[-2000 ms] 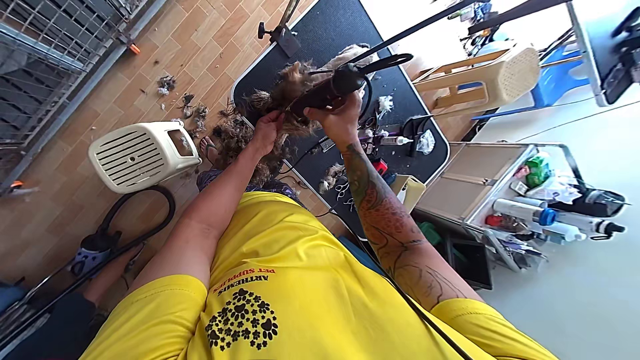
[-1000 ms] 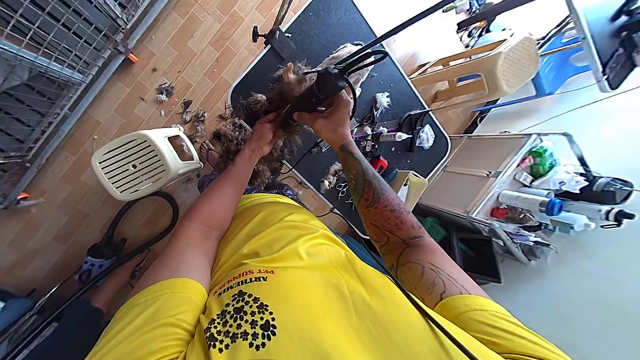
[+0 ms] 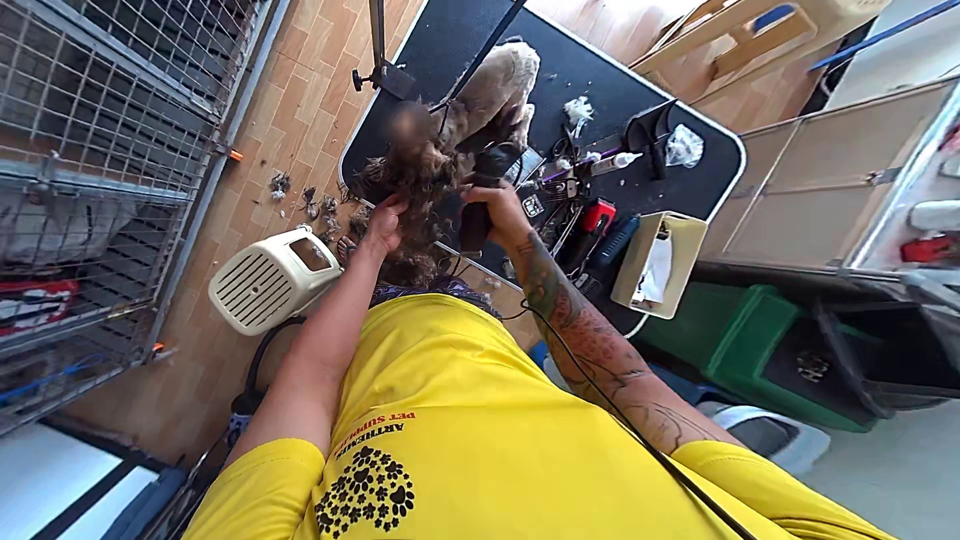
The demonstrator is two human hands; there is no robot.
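A dog with a close-clipped pale body (image 3: 499, 79) is on the black grooming table (image 3: 630, 82), with long, shaggy brown fur (image 3: 420, 169) about its head and front. My left hand (image 3: 386, 225) grips a lock of this fur at the table's near edge. To its right, my right hand (image 3: 499, 210) is closed around a black handheld tool (image 3: 474, 225), which looks like a dryer; its dark upper end is close beside the fur. A black grooming arm clamp (image 3: 394, 79) is fixed at the table's left edge, and a dark strap runs down to the dog.
Red-and-black clippers (image 3: 598, 217), combs, a bottle (image 3: 616, 163) and a cream bin (image 3: 660, 262) lie at the table's right. A cream plastic stool (image 3: 274, 281) stands left, near a wire cage (image 3: 112, 97). Fur clumps litter the floor. A green container (image 3: 720, 330) is at right.
The view has shifted, and more of the dog's pale body shows. The black tool in my right hand has turned, its handle now pointing down. My left hand still holds the fur.
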